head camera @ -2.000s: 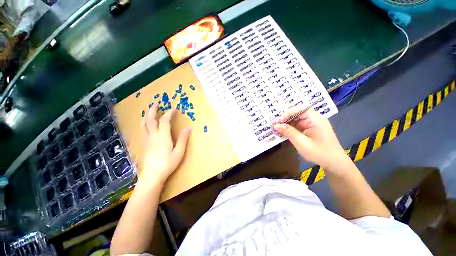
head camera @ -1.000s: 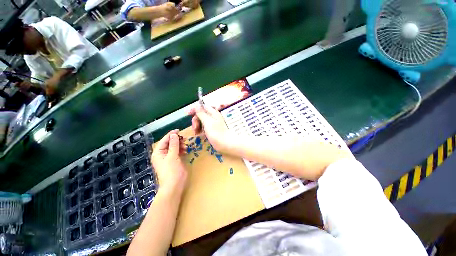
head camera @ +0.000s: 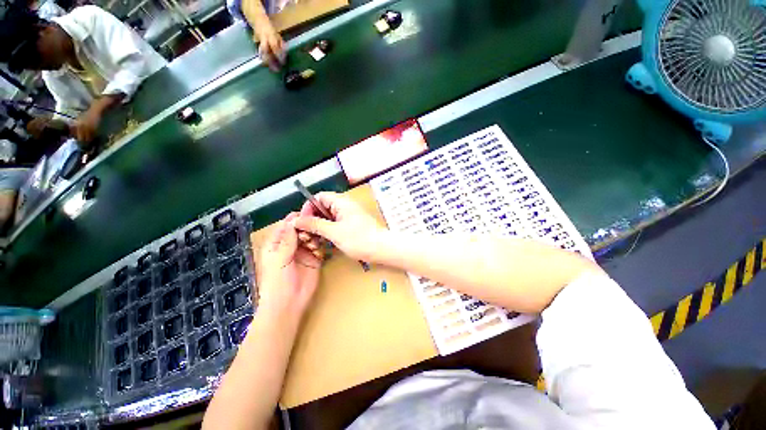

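My right hand point(head camera: 343, 225) holds silver tweezers point(head camera: 312, 198), whose rear end points up and left. My left hand point(head camera: 288, 256) is curled at the tan board's upper left, its fingers touching the right fingertips. A small dark part point(head camera: 312, 243) shows between the left fingers; its shape is mostly hidden by the hands. The tan work board point(head camera: 353, 336) lies under both hands. A small blue piece point(head camera: 384, 286) lies on it; other blue pieces are mostly covered by the hands. The white parts sheet point(head camera: 445, 334), with rows of dark strips, lies to the right under my right forearm.
A clear blister tray point(head camera: 186, 290) with black frames lies left of the board. A lit phone point(head camera: 384, 152) lies behind it. A turquoise fan point(head camera: 714, 50) stands at the upper right. Small dark items sit on the green line point(head camera: 470, 55). Other workers are across it.
Both hands have come together; the right hand with the tweezers has moved down and left to the left fingertips. Across the line, a worker's hand has reached toward the small items.
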